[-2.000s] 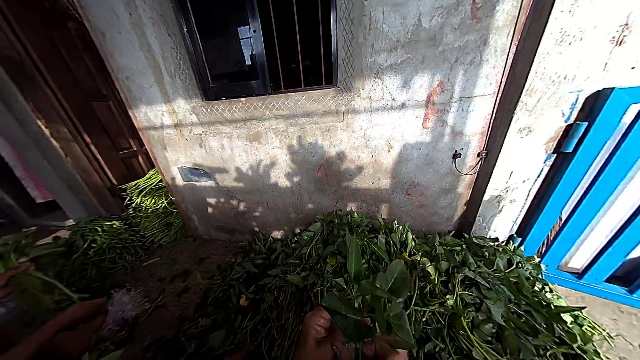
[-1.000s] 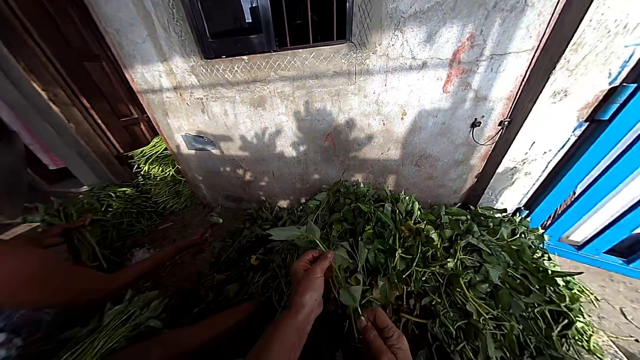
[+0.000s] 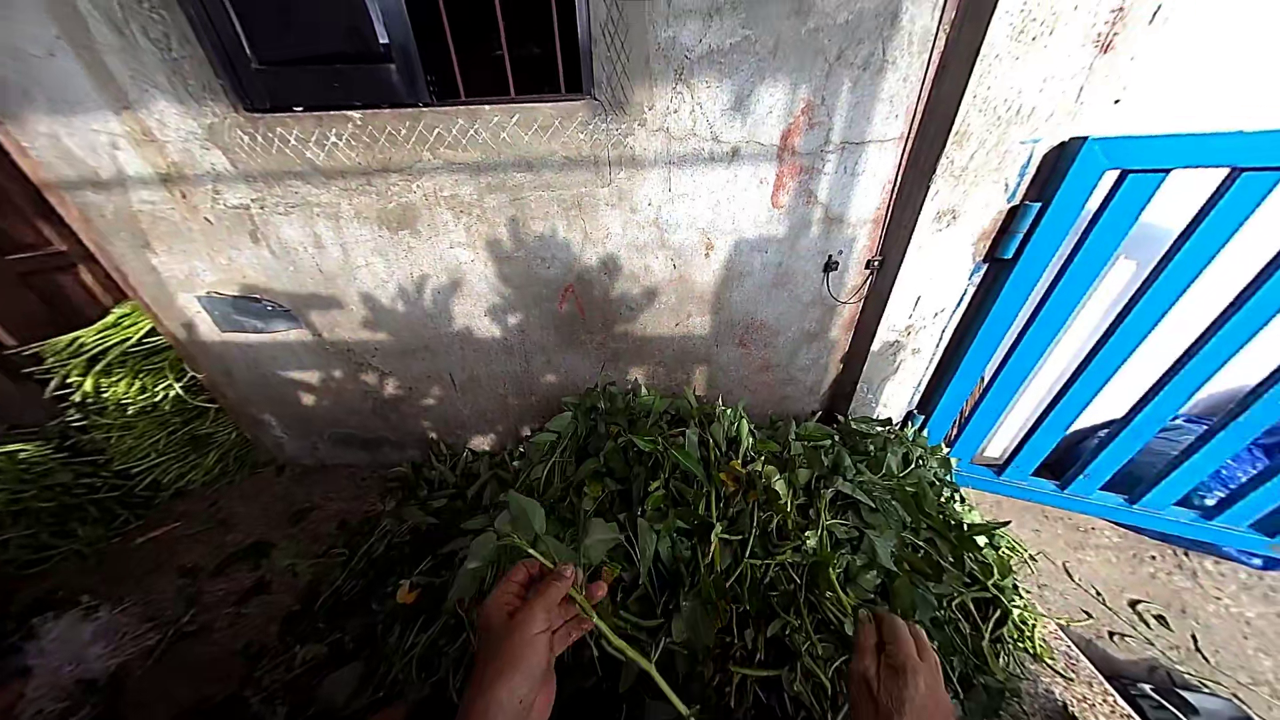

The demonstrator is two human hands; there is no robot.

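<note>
My left hand (image 3: 530, 630) pinches a leafy green stem (image 3: 622, 645) between thumb and fingers, in front of a large heap of leafy greens (image 3: 740, 520). The stem's leaves point up and away, and its bare end slants down to the right. At the heap's right front, my right hand (image 3: 893, 662) reaches in among the leaves, back of the hand up. Its fingertips are partly hidden in the greens, so what they touch or grip does not show.
Behind the heap stands a worn plaster wall (image 3: 440, 230) with a barred window (image 3: 500, 50). Bundled green stems (image 3: 150, 400) lie at the left. A blue metal gate (image 3: 1100, 330) stands at the right, with a dark object (image 3: 1170, 695) on the ground below it.
My hands, close together one second ago, are now apart; the right hand has moved right to the heap. Another person's arms, seen at the left earlier, are out of clear view. The view has shifted.
</note>
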